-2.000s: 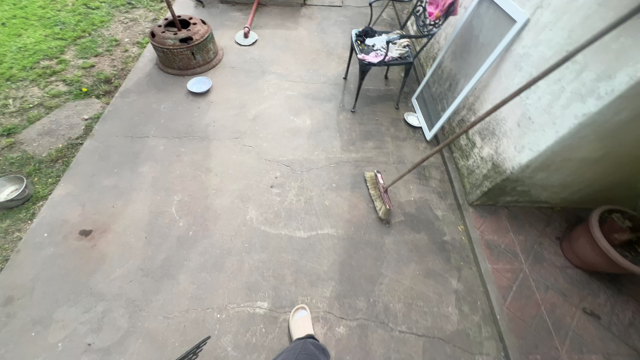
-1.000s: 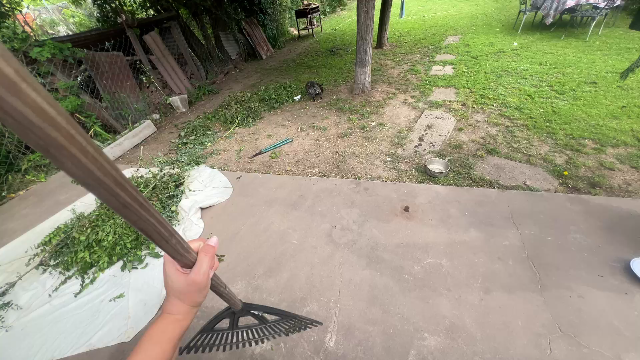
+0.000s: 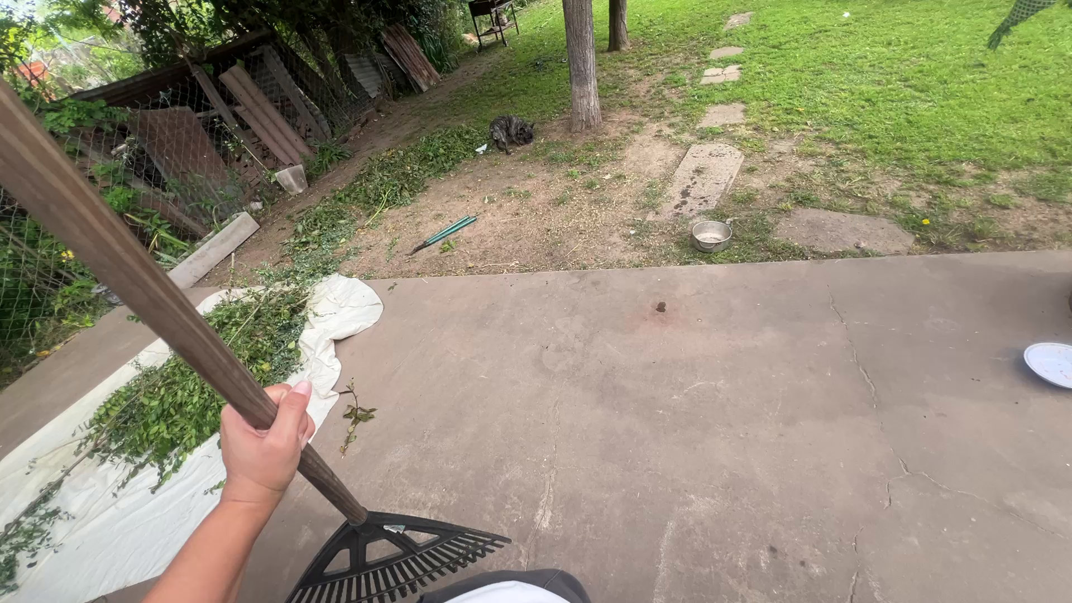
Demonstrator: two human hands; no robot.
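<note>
My left hand (image 3: 266,440) is closed around the wooden handle (image 3: 172,322) of a leaf rake, with the thumb on top. The handle slants from the upper left down to the rake's black fan-shaped head (image 3: 402,553), whose tines are partly cut off by the bottom edge. Beyond my hand, a white sheet (image 3: 342,308) lies on the concrete with cut leafy branches (image 3: 180,394) heaped on it. A small leafy twig (image 3: 355,416) rests on the concrete just right of the sheet. My right hand is out of view.
Green-handled long shears (image 3: 444,234) lie on the dirt past the slab's edge. A metal pan (image 3: 711,235) sits near that edge, and a white plate (image 3: 1051,363) is at the right. A dark animal (image 3: 510,132) is near a tree trunk (image 3: 581,67). A wire fence (image 3: 167,142) runs along the left.
The view has swung from the broom and chair side of the patio to the yard. My left hand, out of sight two seconds ago, is on the rake handle in both later frames.
</note>
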